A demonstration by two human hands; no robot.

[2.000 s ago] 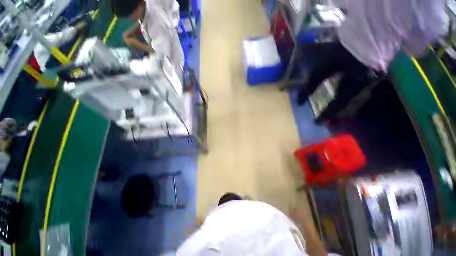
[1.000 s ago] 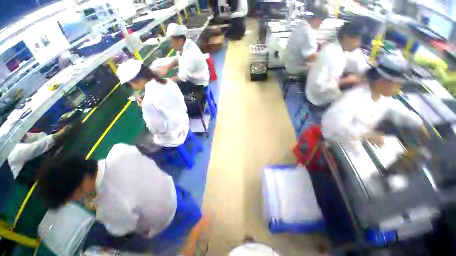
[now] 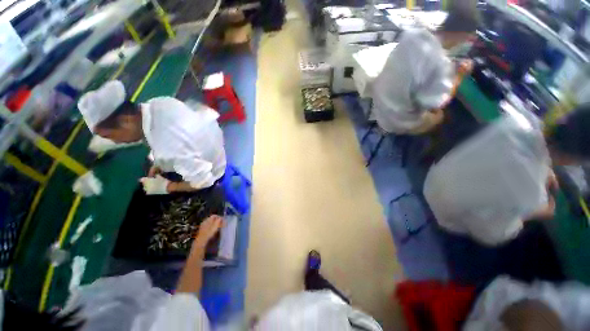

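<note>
Neither of my hands is in the picture. My white clothing (image 3: 307, 313) shows at the bottom edge, with one dark shoe (image 3: 314, 260) on the cream aisle (image 3: 304, 194). Nearest on the left is a black bin (image 3: 134, 226) of loose metallic parts beside the green bench. Another person's bare forearm reaches into it from the lower left. Farther up the aisle, a black crate (image 3: 319, 117) of small parts stands on the floor, with a pale stacked container (image 3: 315, 61) behind it.
Seated people in white line both sides. A red stool (image 3: 435, 304) is at the lower right and another red stool (image 3: 226, 100) at the upper left. A blue stool (image 3: 237, 189) borders the aisle. White equipment (image 3: 362, 39) stands beyond the crate.
The view has moved forward along the aisle. The crate ahead looks nearer, and the blue-edged white container at the right has left the picture. The bin of metallic parts has come into view.
</note>
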